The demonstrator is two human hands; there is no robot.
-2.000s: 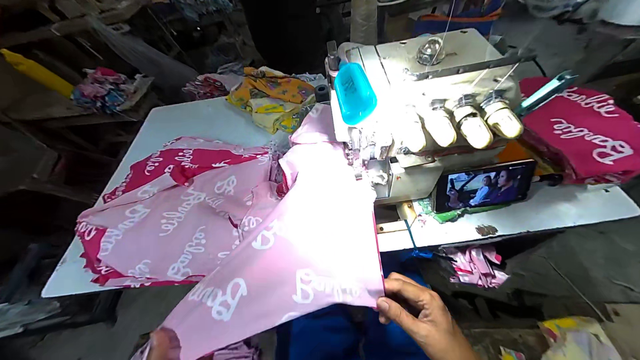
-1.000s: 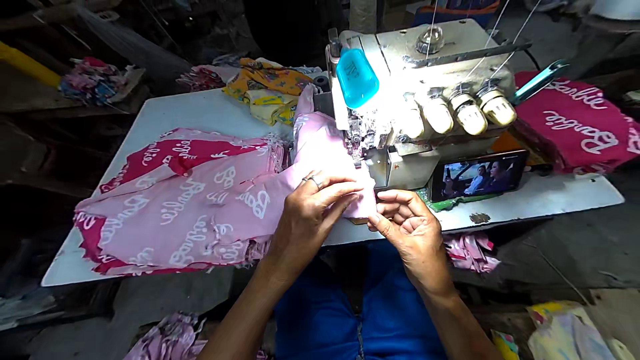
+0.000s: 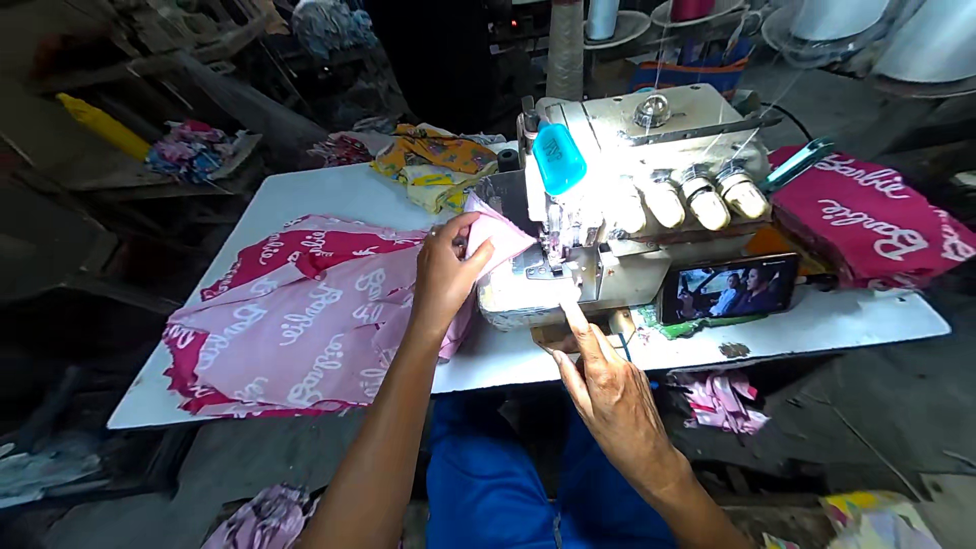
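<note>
An overlock sewing machine (image 3: 648, 168) with a lit needle area stands on the white table (image 3: 290, 191). My left hand (image 3: 454, 255) grips a folded corner of light pink printed fabric (image 3: 496, 236), just left of the presser foot (image 3: 549, 268). With its index finger extended, my right hand (image 3: 598, 366) touches or hovers at the front edge of the machine bed and holds no fabric. Pink and magenta printed fabric pieces (image 3: 305, 328) lie in a layered pile left of my left forearm. How the held piece runs behind my left hand is partly hidden.
A phone (image 3: 728, 290) leans against the machine's front right. Folded magenta fabric (image 3: 869, 221) lies at the right, yellow printed cloth (image 3: 435, 164) behind the pile. Thread cones (image 3: 926, 38) stand at the back right. Pink scraps (image 3: 728, 400) hang below the table edge.
Both hands were together on the pink fabric in front of the needle area. My left hand has moved up and left with the fabric; my right hand has let go of it.
</note>
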